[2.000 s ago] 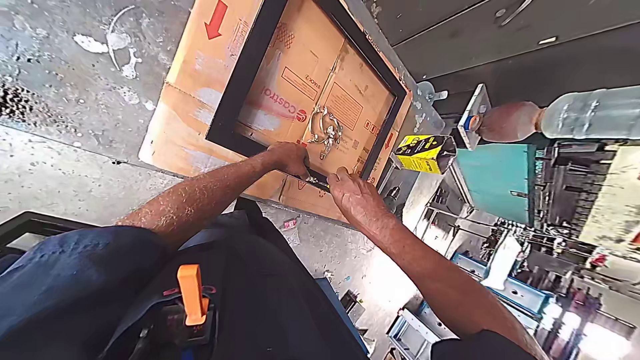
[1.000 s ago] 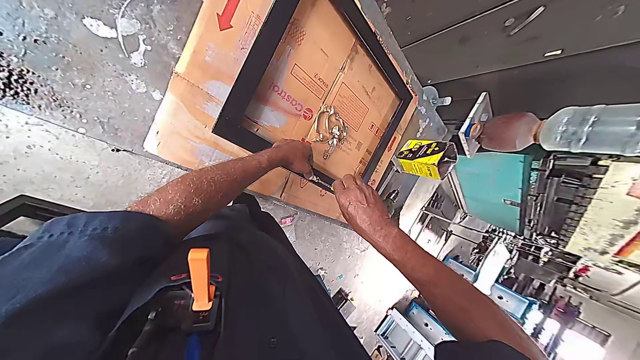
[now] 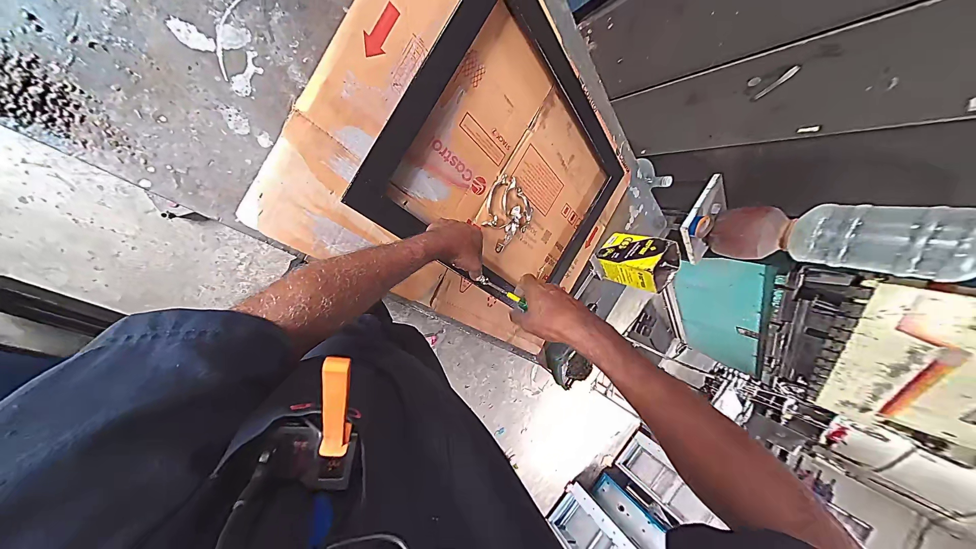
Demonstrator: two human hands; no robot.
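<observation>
A black rectangular frame (image 3: 415, 107) lies on a flattened cardboard sheet (image 3: 305, 168) over a worktable. My right hand (image 3: 550, 309) is closed on the green and yellow handle of a screwdriver (image 3: 512, 296), whose shaft points toward my left hand. At the frame's near bar, my left hand (image 3: 457, 245) has its fingers curled around a small metal part (image 3: 482, 280), mostly hidden by the fingers. Inside the frame, just beyond my left hand, a cluster of shiny metal fittings (image 3: 507, 210) rests on the cardboard.
Right of the frame stand a yellow and black carton (image 3: 634, 261) and a large clear plastic bottle (image 3: 877, 240). A teal panel (image 3: 720, 309) and racks of tools are farther right. Blue and white metal pieces (image 3: 629, 507) lie below. An orange clip (image 3: 335, 404) sits at my waist.
The screwdriver's green and yellow handle now shows at my right hand. Both hands remain at the near bar of the frame.
</observation>
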